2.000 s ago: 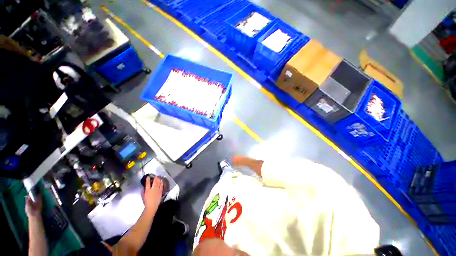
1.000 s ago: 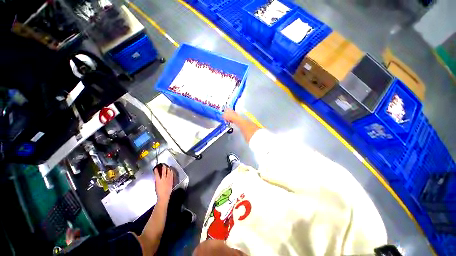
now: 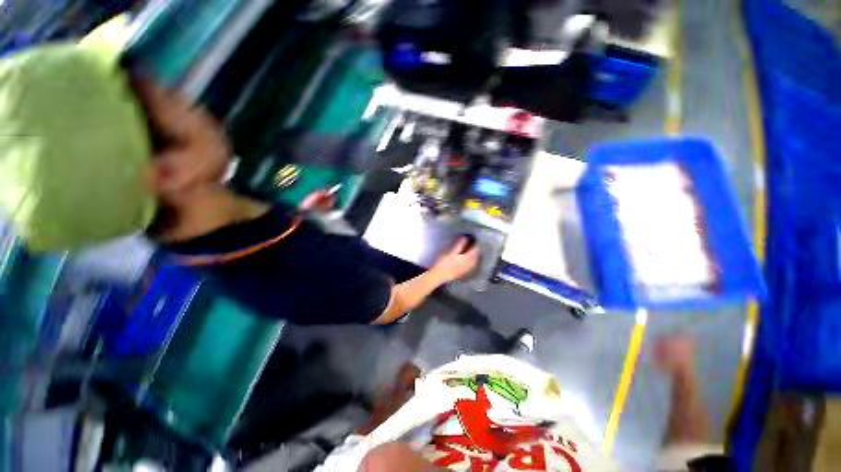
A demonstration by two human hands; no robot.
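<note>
A blue plastic tote point(image 3: 598, 249) filled with white leads with dark red ends sits at the right, blurred by motion. My right hand point(image 3: 678, 350) is just below the tote's near edge, with a gap between them. It is blurred, and its fingers cannot be made out. A blurred brown shape left of my white printed shirt looks like my left hand point(image 3: 398, 385); its fingers and anything in them cannot be made out.
A co-worker in a green cap point(image 3: 74, 147) and dark shirt leans in from the left, one hand on a mouse point(image 3: 467, 241) beside the bench machine point(image 3: 443, 171). A white-topped cart point(image 3: 544, 217) stands beside the machine. Blue pallets point(image 3: 802, 184) line the right side.
The view has swung left, bringing the co-worker's head and body into view. My right hand was at the tote's near corner and is now apart from it, lower down.
</note>
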